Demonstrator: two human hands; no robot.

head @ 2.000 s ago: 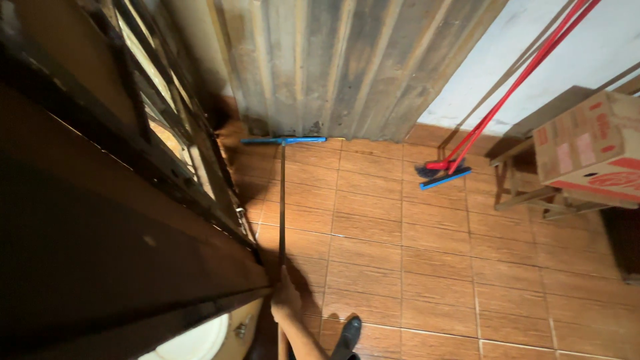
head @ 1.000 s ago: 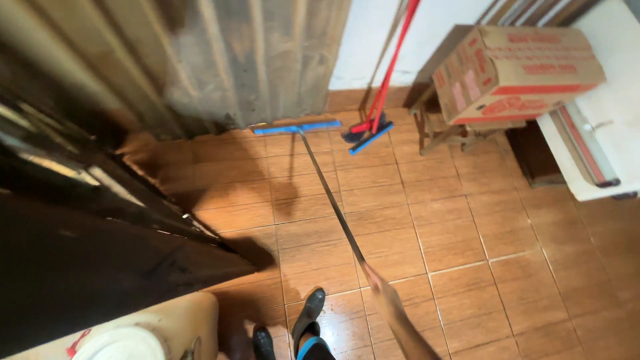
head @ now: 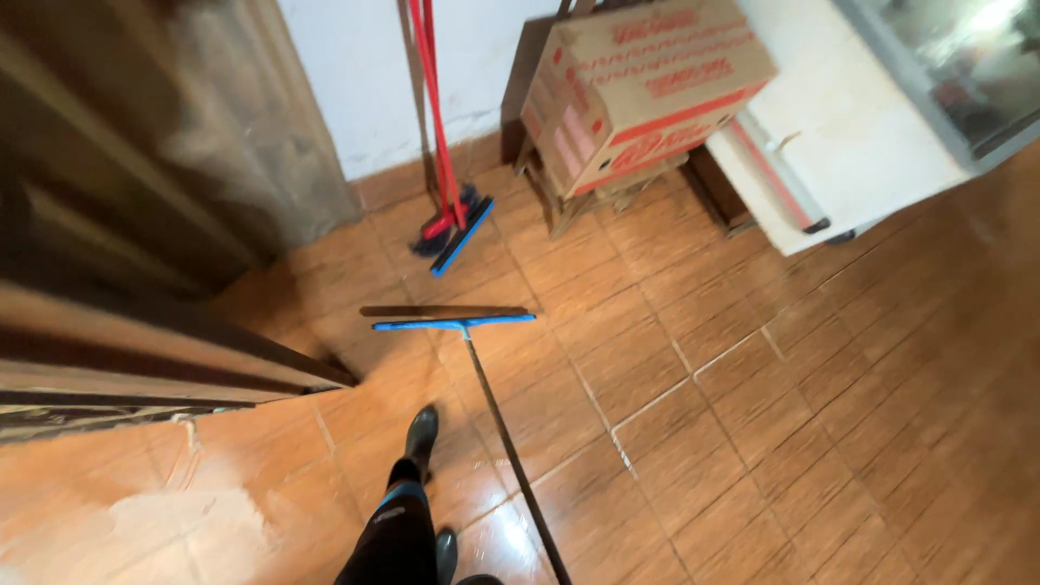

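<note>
A blue floor squeegee (head: 455, 323) lies across the tiled floor in front of my feet, its dark shadow just beyond the blade. From the blade its long thin handle (head: 512, 455) runs down to the bottom edge of the view. Neither of my hands shows in this frame, so what holds the handle is hidden. My legs in black trousers and dark boots (head: 422, 431) stand to the left of the handle.
A red-handled broom (head: 439, 227) and a second blue squeegee (head: 463, 237) lean at the white wall. A cardboard box (head: 650, 89) sits on a wooden stool, beside a white appliance (head: 861, 122). Wooden boards (head: 244, 349) jut in from the left.
The squeegee has come away from the corrugated panel, back toward my feet. The hand seen on its handle earlier is out of view. The view has turned to the right.
</note>
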